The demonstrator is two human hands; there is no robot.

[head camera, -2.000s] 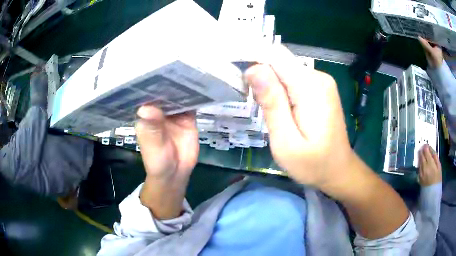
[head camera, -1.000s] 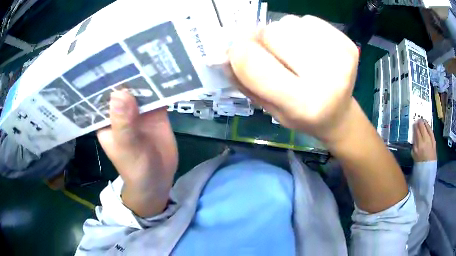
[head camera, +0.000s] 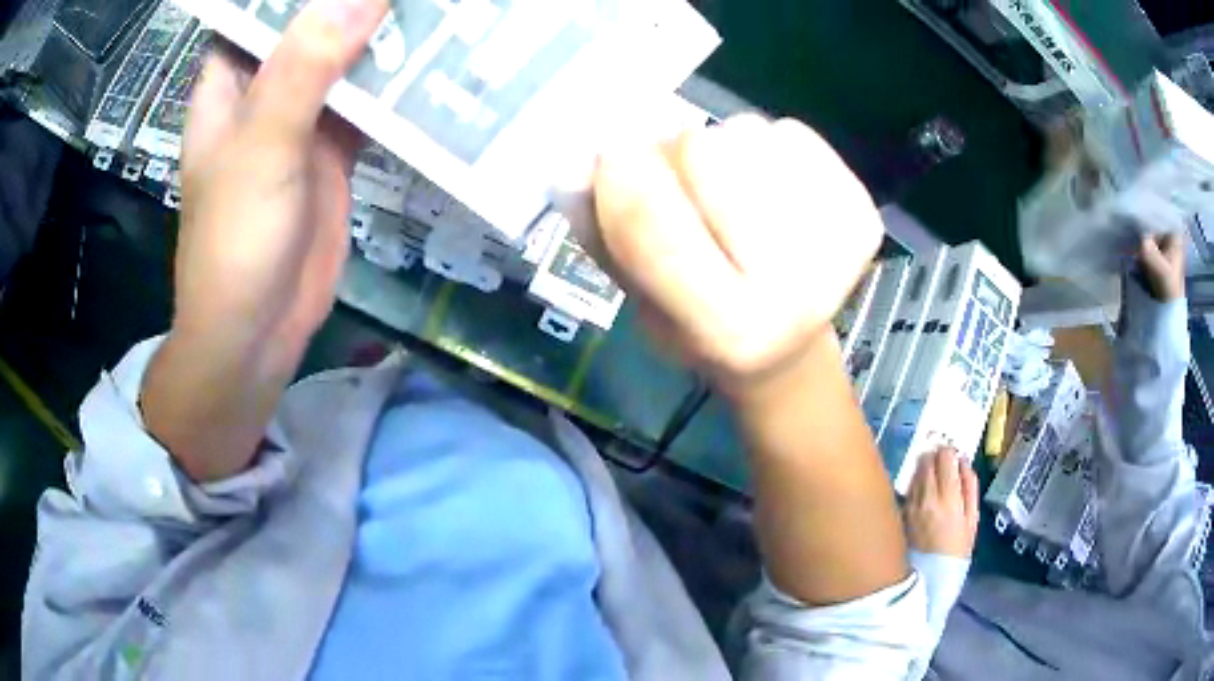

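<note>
My left hand (head camera: 266,226) grips a white retail carton (head camera: 466,87) from below, thumb on its picture face. The carton is tilted above the bench, cut off by the top edge. My right hand (head camera: 739,240) is a closed fist at the carton's near right end, overexposed. The fist hides what is between its fingers; a small pale bit shows at its left side by the carton's corner. More white cartons with hang tabs (head camera: 579,286) lie on the bench below and behind the held carton.
At right, a neighbour's hand (head camera: 943,503) rests on a row of upright cartons (head camera: 948,353). Their other hand holds crumpled clear film (head camera: 1112,226). A yellow-handled tool (head camera: 997,423) lies between cartons. A dark tool (head camera: 936,140) lies at the back. Yellow tape (head camera: 499,366) marks the green bench edge.
The view has turned, so the bench slants. The held carton has moved up, partly out of the picture. The right hand stays a fist at its end. Clear film now shows in the neighbour's hand.
</note>
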